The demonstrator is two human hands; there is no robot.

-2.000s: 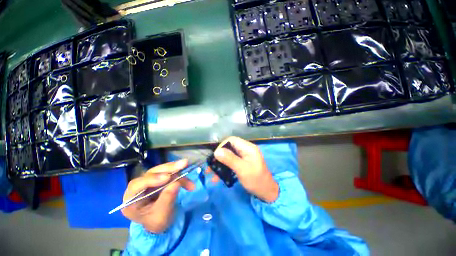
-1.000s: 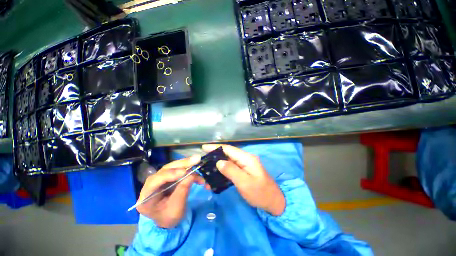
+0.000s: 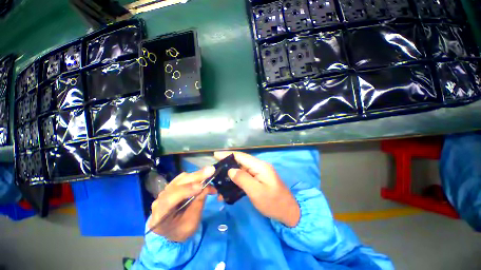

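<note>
My right hand (image 3: 266,191) grips a black plastic housing (image 3: 228,180), held tilted above my lap just off the bench edge, with the thumb on its face. My left hand (image 3: 182,203) is shut on silvery tweezers (image 3: 184,205). The tweezer tips reach the left side of the housing, and the left fingertips are close beside it. Whether the tips hold anything is too small to tell. Thin yellow rings (image 3: 172,52) lie in and at the rim of a small black box (image 3: 198,79) on the bench.
A left compartment tray (image 3: 89,103) holds housings in some pockets and a stray yellow ring. A right compartment tray (image 3: 356,76) has housings in its upper rows. A blue bin (image 3: 108,205) is below left. A red stool (image 3: 398,176) and a blue sleeve (image 3: 461,169) are at right.
Since two seconds ago, the housing has turned to show its face more broadly. In the last second, my left hand has shifted slightly right and the tweezers slope more steeply. The right hand is nearly still.
</note>
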